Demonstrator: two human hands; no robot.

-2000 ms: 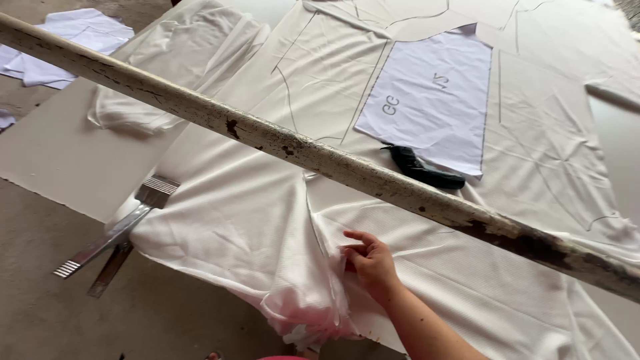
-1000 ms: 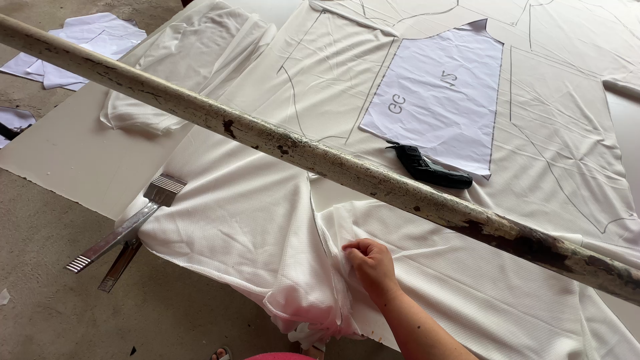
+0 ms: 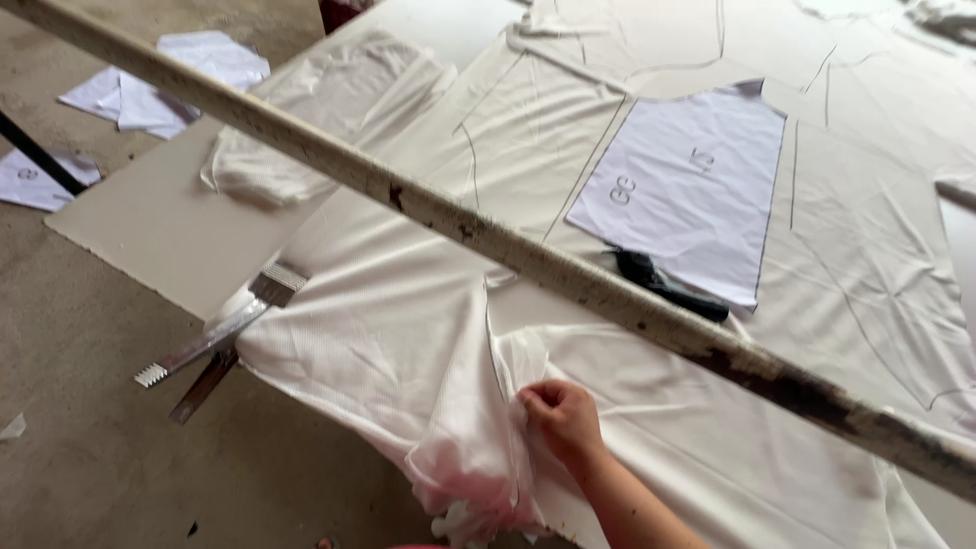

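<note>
My right hand (image 3: 560, 415) is closed on the edge of the thin white fabric (image 3: 366, 335) near the table's front edge, fingertips pinched together. My left hand is not in view; pink shows through the fabric folds just left of my right hand, and I cannot tell what lies under them. Pencil-like outlines run across the fabric. A white paper pattern piece (image 3: 686, 191) with marks on it lies on top, and a black-handled tool (image 3: 671, 290) rests at its lower edge. A metal clamp (image 3: 278, 286) grips fabric and table at the left corner.
A worn, paint-chipped pole (image 3: 473, 229) crosses the view diagonally above the table. Folded sheer white fabric (image 3: 305, 114) lies on the bare left part of the table (image 3: 152, 221). Paper pieces (image 3: 164, 91) lie on the floor at the upper left.
The fingers of my right hand were spread at the fabric two seconds ago and are now closed on it. The clamp, pattern piece and black-handled tool have stayed in place.
</note>
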